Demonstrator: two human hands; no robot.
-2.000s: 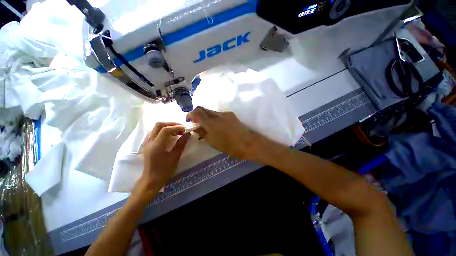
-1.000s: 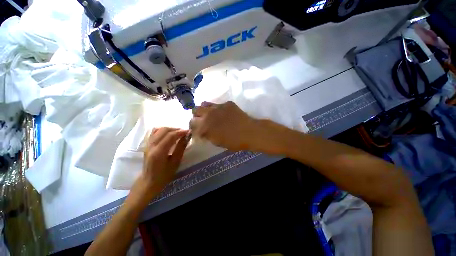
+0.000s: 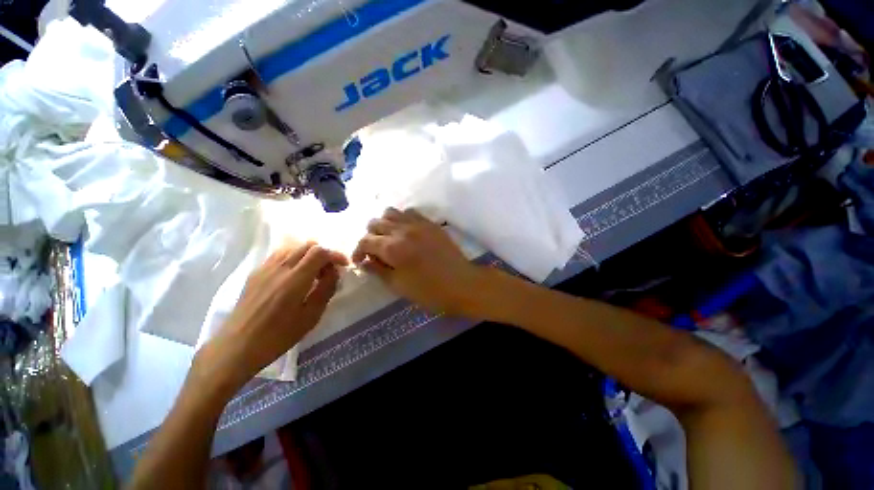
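Note:
A white fabric panel (image 3: 498,196) lies under and right of the needle area, with more white cloth under my hands. My left hand (image 3: 287,301) rests on the cloth in front of the needle, with thumb and fingertips pinching its edge. My right hand (image 3: 412,258) is just beside it, with bent fingers gripping the cloth edge. The fingertips of both hands nearly meet. The dark grey cylinder (image 3: 331,189) is just above them. The needle itself is lost in glare. A narrow folded white end (image 3: 280,367) hangs over the ruler strip below my left hand.
The sewing machine head (image 3: 383,86) stands behind my hands. A pile of white cut pieces (image 3: 144,220) is at left, beside plastic-wrapped material (image 3: 48,402). Black-handled scissors (image 3: 788,115) lie on grey-blue cloth (image 3: 709,105) at right. A ruler strip (image 3: 652,199) runs along the front edge.
The view has shifted. My right hand has moved down, away from the needle area, and turned. My left hand has moved lower left over the cloth. The right panel's edge now reaches over the ruler strip.

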